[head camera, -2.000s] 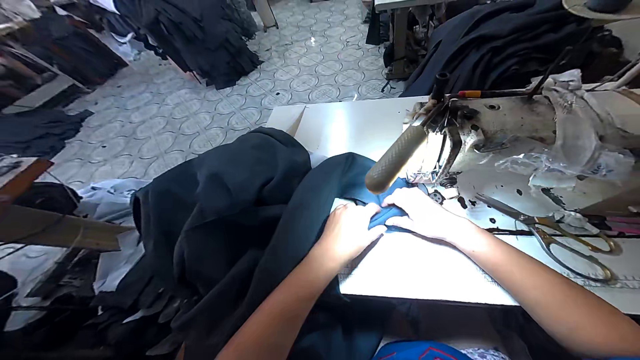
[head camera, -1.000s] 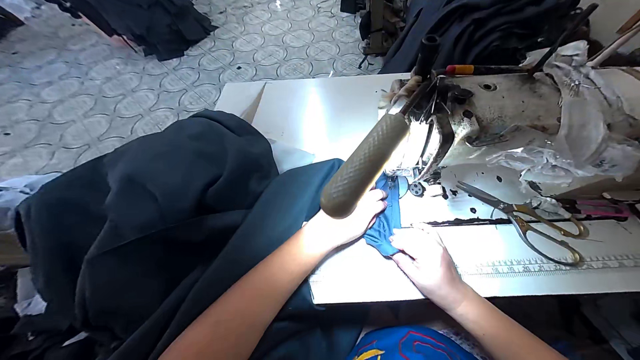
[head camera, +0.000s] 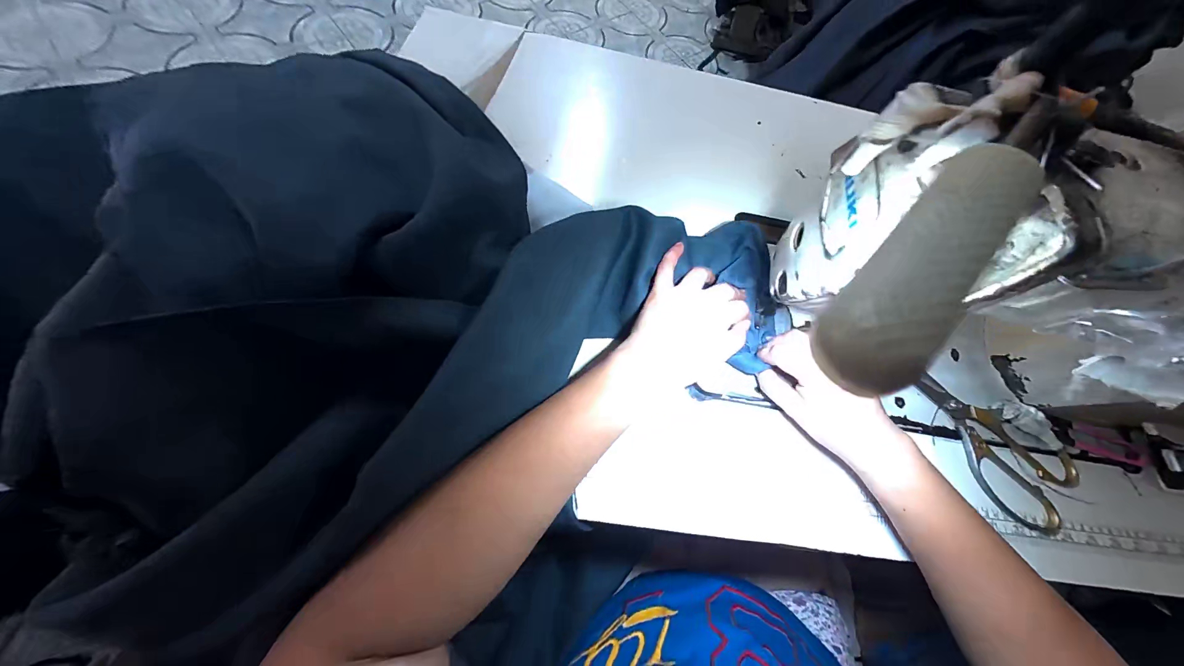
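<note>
Dark blue-green fabric (head camera: 573, 268) spreads from the left across the white sewing table (head camera: 684, 120) to a Juki sewing machine (head camera: 856, 213). My left hand (head camera: 689, 314) lies on the fabric close to the machine's needle area, fingers curled on its bunched end. At the fabric's near right edge, my right hand (head camera: 819, 384) pinches it between thumb and fingers. The needle and presser foot are mostly hidden behind the machine head and a rounded grey-beige lamp or handle (head camera: 925, 277), which hangs in front of the machine and overlaps my right hand.
Scissors with worn gold-coloured handles (head camera: 1008, 462) lie right of my right hand, beside a ruler strip (head camera: 1101, 536) along the table edge. Clear plastic (head camera: 1128, 361) covers part of the machine bed. More dark fabric (head camera: 860, 46) is piled behind the table.
My right hand has moved up from the near end of the blue piece to beside the machine's needle area. The fabric end is bunched more under my left hand. The view has come closer.
</note>
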